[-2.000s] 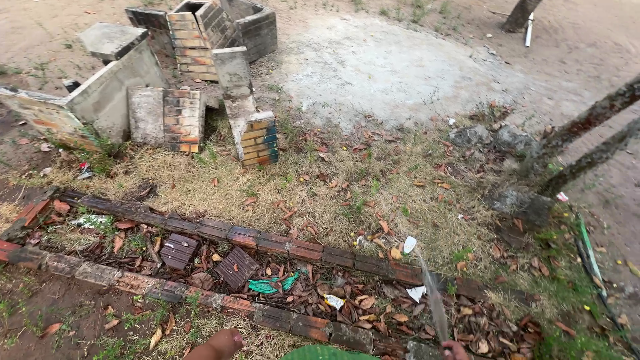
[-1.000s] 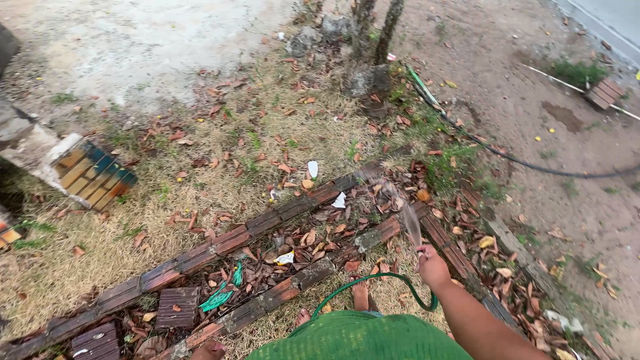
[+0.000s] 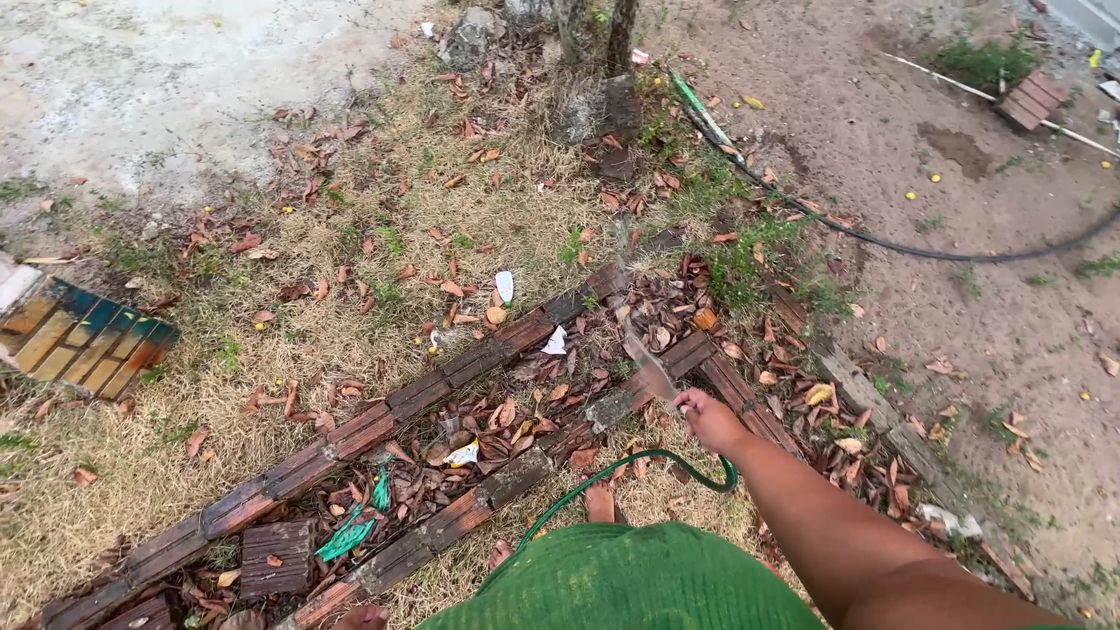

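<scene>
My right hand [image 3: 713, 423] grips the end of a green garden hose [image 3: 643, 455], right of centre. A fan of water [image 3: 646, 357] leaves the hose end and falls up and to the left, over dry leaves [image 3: 665, 302] in a brick-edged bed. The hose loops from the hand down to the left and passes behind my green shirt. Only part of my left hand [image 3: 363, 618] shows at the bottom edge, near the lower brick edging [image 3: 437, 532]; whether it holds anything is hidden. Green plastic scraps [image 3: 354, 525] lie in the bed.
Thin tree trunks [image 3: 621, 35] and a concrete block [image 3: 599, 109] stand at the top. A dark hose [image 3: 927, 254] curves over the soil at right. A painted brick piece [image 3: 87, 337] lies at left. My bare foot [image 3: 600, 503] is by the lower edging. White scraps [image 3: 556, 341] lie about.
The view has swung right along the bed. My right forearm and the green hose, out of sight two seconds ago, now show. Water still runs from the hose end.
</scene>
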